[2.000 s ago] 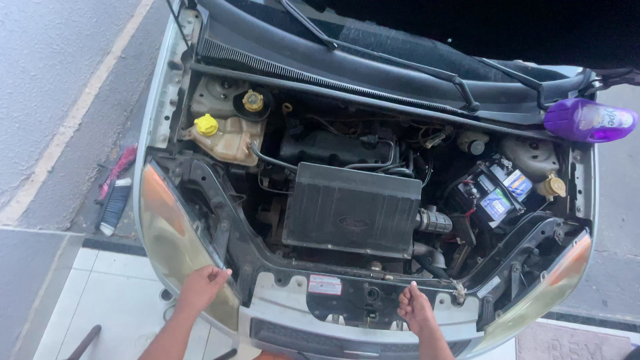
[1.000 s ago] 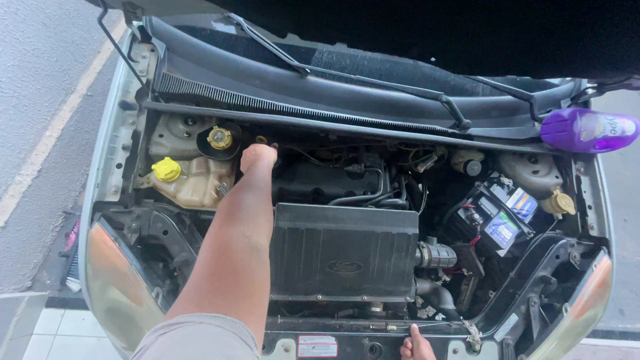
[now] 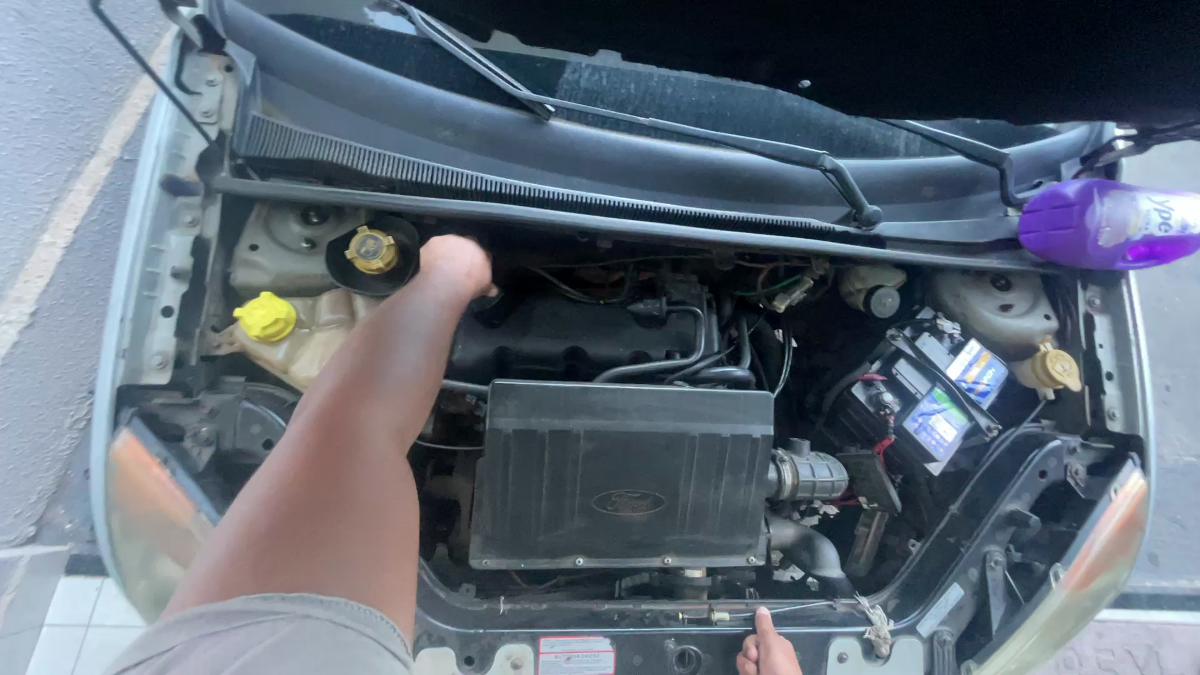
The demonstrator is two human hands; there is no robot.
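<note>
My left hand (image 3: 457, 265) reaches to the rear of the engine bay, between the round yellow cap (image 3: 372, 251) and the black engine cover (image 3: 572, 333). Its fingers point down and are mostly hidden, so what they touch or hold cannot be told. The bare forearm crosses over part of the cream coolant reservoir (image 3: 314, 342) with its bright yellow cap (image 3: 265, 317). At the bottom edge, my right hand (image 3: 769, 647) rests by the front crossmember (image 3: 647, 609), a finger extended and nothing visible in it. The black air filter box (image 3: 623, 469) lies between the two hands.
A purple liquid bottle (image 3: 1078, 225) lies at the right end of the cowl. The battery (image 3: 923, 403) and a cream capped reservoir (image 3: 1048, 368) are at the right. Wiper arms (image 3: 694, 127) and the dark raised hood (image 3: 844, 47) are above. A headlight (image 3: 159, 506) is at left.
My left hand has moved from the front edge by the left headlight to the rear of the engine bay. My right hand stays near the front edge. The view has shifted closer over the bay.
</note>
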